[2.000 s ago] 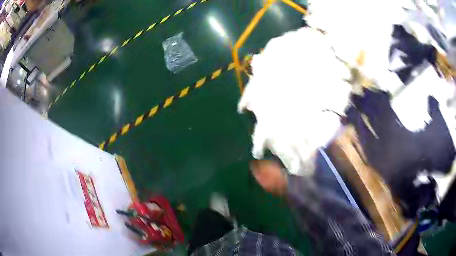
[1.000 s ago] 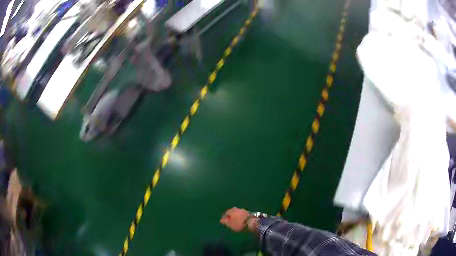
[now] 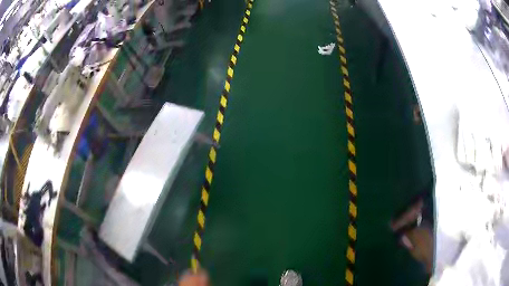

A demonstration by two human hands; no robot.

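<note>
A blurred hand, which looks like my left hand [image 3: 193, 278], shows at the bottom edge, left of centre. The picture's edge cuts it off, and whether it holds anything cannot be told. My right hand is out of the picture. Nearest in front is the green floor [image 3: 279, 167] between two yellow-black tape lines. A small pale rounded thing [image 3: 291, 278], perhaps a shoe tip, shows at the bottom edge. No cloth is seen in a hand.
A low pale bench [image 3: 152, 179] stands left of the left tape [image 3: 209, 167]. Cloth-covered tables [image 3: 67, 151] line the far left. A long white table [image 3: 418, 61] with white cloth [image 3: 474, 145] runs along the right. A small white scrap [image 3: 326, 49] lies near the right tape [image 3: 351, 167].
The view has turned and moved along the aisle. The right hand and plaid sleeve seen earlier are gone. The white heap is out of view, and a blurred hand now shows bottom left.
</note>
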